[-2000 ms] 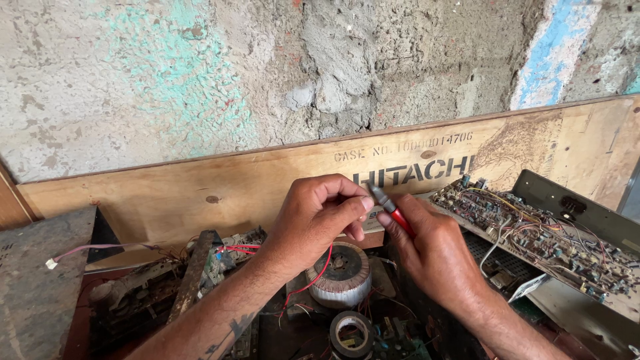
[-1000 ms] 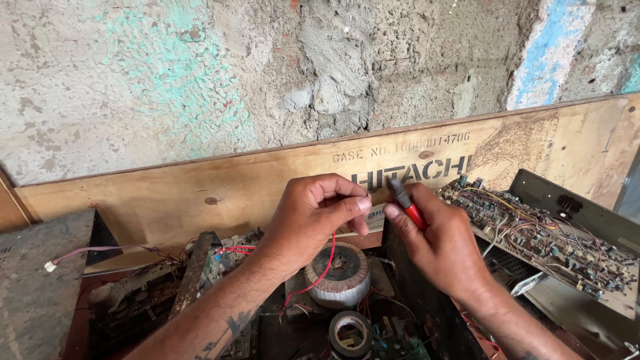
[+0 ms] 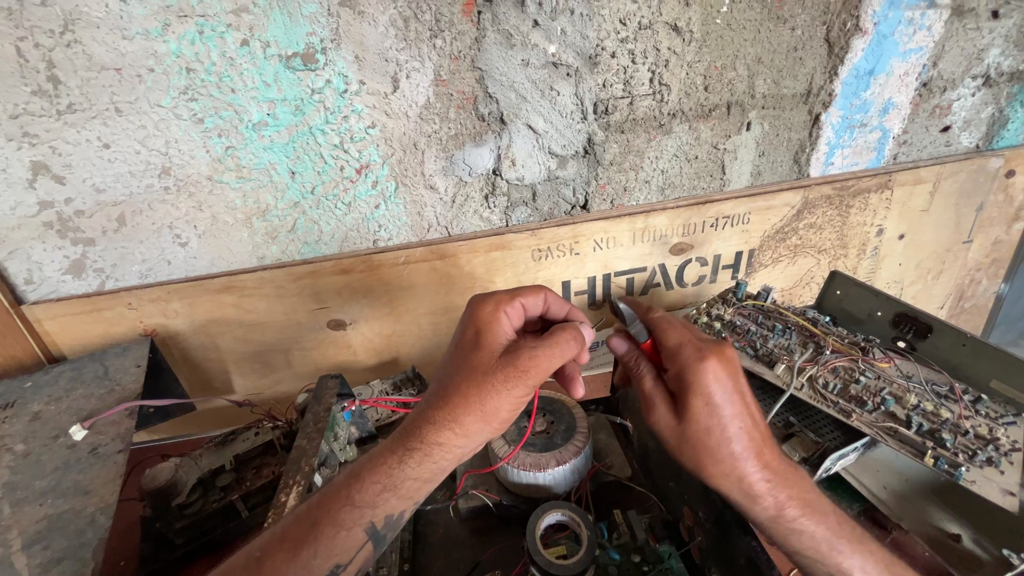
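My left hand (image 3: 532, 348), near the middle, pinches the end of a red wire (image 3: 524, 436) between thumb and fingertips; a short dark tip sticks out toward the right. The wire hangs below the hand in a loop over a toroidal transformer (image 3: 542, 448). Just right of it, my right hand (image 3: 692, 384) grips a small hand tool with a red handle and a metal head (image 3: 632, 322), probably pliers or cutters. The tool's head is close to the wire tip, not touching it. A roll of tape (image 3: 562, 538) lies in front of the transformer.
Wired circuit boards (image 3: 864, 376) lie on the right beside a dark metal panel (image 3: 928, 332). A dusty metal cover (image 3: 64, 448) is at left, near a white connector (image 3: 78, 431). Dismantled electronics (image 3: 220, 472) stand left of centre. A stencilled wooden board (image 3: 240, 320) leans against the rough wall.
The tool's head has tilted in my right hand and now points up and left. My left hand stays in about the same place, still pinching the wire.
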